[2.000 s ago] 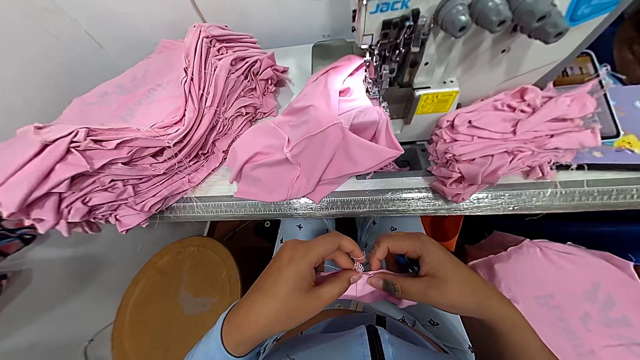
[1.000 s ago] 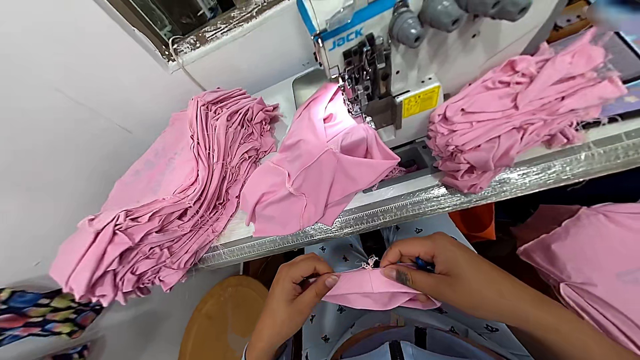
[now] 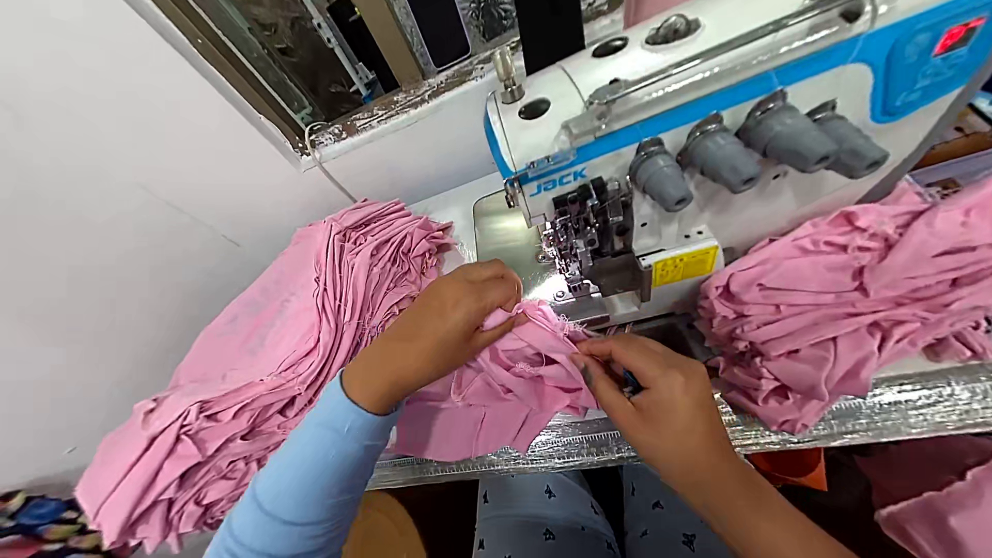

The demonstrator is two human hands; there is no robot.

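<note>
A pink fabric piece (image 3: 496,411) with overlocked, frayed edges lies bunched on the machine bed, over the table's front edge. My left hand (image 3: 449,325) pinches its upper edge between thumb and fingers. At the right end of that edge, my right hand (image 3: 647,384) grips the cloth with thumb and forefinger; a small dark blue tool, partly hidden, shows within its fingers. Just behind the cloth are the needle and presser foot area (image 3: 577,279) of a white and blue Jack overlock sewing machine (image 3: 573,155).
A tall stack of pink cut pieces (image 3: 302,333) stands at the left, close to my left forearm. Another pink fabric pile (image 3: 845,302) lies right of the machine head. The table edge (image 3: 876,411) is wrapped in shiny film and bears a measuring tape. More pink cloth (image 3: 942,508) is at lower right.
Both hands have moved from above my lap up to the machine bed, where they hold cloth below the presser foot. The pink piece there no longer reaches up to the needle area. The view has shifted.
</note>
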